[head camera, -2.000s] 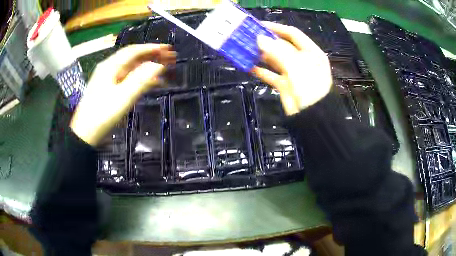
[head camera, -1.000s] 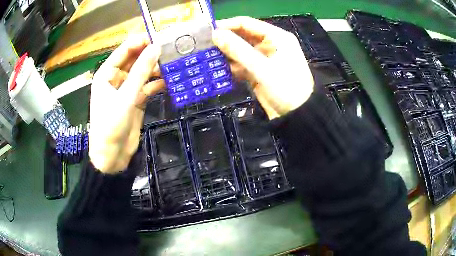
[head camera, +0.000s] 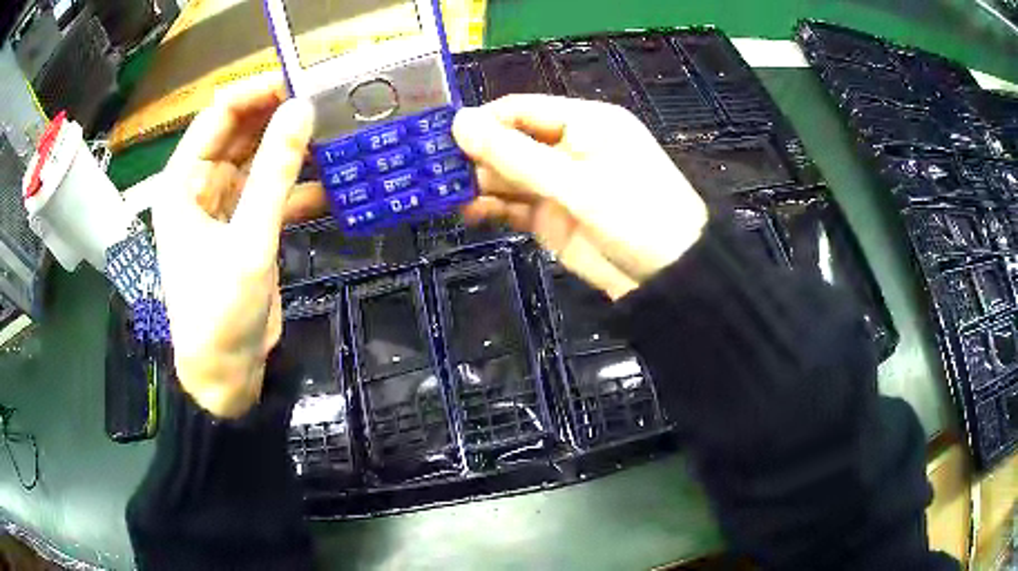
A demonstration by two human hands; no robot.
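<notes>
A blue front housing (head camera: 370, 98) with an open screen window, a silvery navigation area and a blue keypad (head camera: 396, 173) in its lower part is held up in front of me, keys facing me. My left hand (head camera: 229, 212) grips its left edge. My right hand (head camera: 575, 173) grips its right edge near the keys. The top of the housing is cut off by the picture's edge. Below it lies a black blister tray (head camera: 447, 482) with dark rectangular pockets, partly hidden by my hands and sleeves.
A white cup with a red lid (head camera: 73, 190) stands at the left, with a keypad stack (head camera: 136, 273) beside it. A dark smartphone (head camera: 131, 379) and a thin cable (head camera: 20, 446) lie at left. Another black tray (head camera: 949, 223) lies at right. A flattened carton (head camera: 201, 67) lies behind.
Two seconds ago my right hand alone held the housing, tilted; now both hands hold it with the keys facing me. Since one second ago it has shifted slightly left.
</notes>
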